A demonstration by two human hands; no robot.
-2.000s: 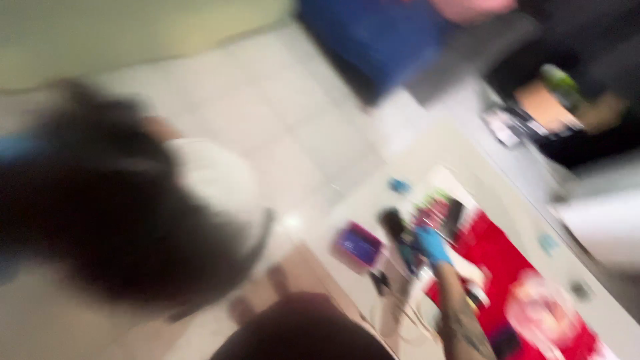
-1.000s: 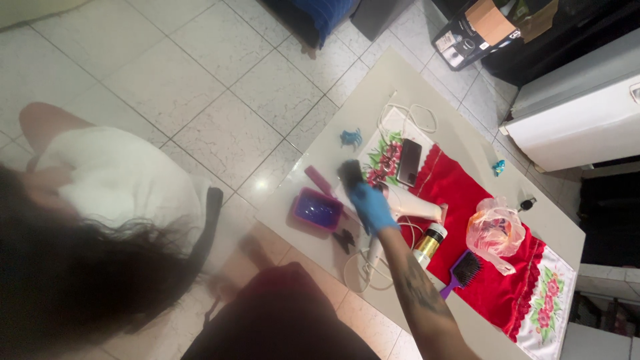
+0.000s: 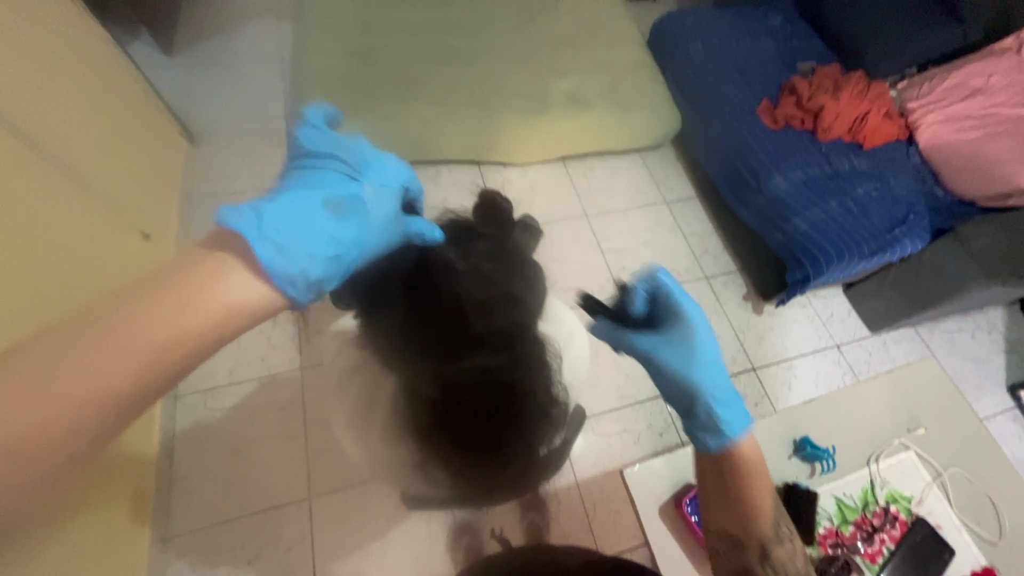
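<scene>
A seated person's dark hair [image 3: 472, 320] fills the middle of the head view, with knotted sections at the top of the head. My left hand [image 3: 332, 208], in a blue glove, is over the upper left of the hair, its thumb and fingertips close together; whether a strand is between them is unclear. To the right of the hair, my gloved right hand [image 3: 676, 352] is closed on a black hair clip [image 3: 612, 310], blurred. A blue claw clip [image 3: 814, 454] lies on the table [image 3: 872, 392] beyond my right wrist.
On the table are a phone [image 3: 916, 550], a white cord [image 3: 960, 488], a floral cloth [image 3: 852, 520] and a pink-rimmed container [image 3: 690, 512], partly behind my right arm. A sofa with a blue cover [image 3: 792, 160] stands at upper right, a green mat [image 3: 488, 80] at the top, a yellow surface [image 3: 80, 200] at left.
The view has swung from the table toward the seated person. My right hand, over the table a second ago, is now beside the hair. My left hand has come into view.
</scene>
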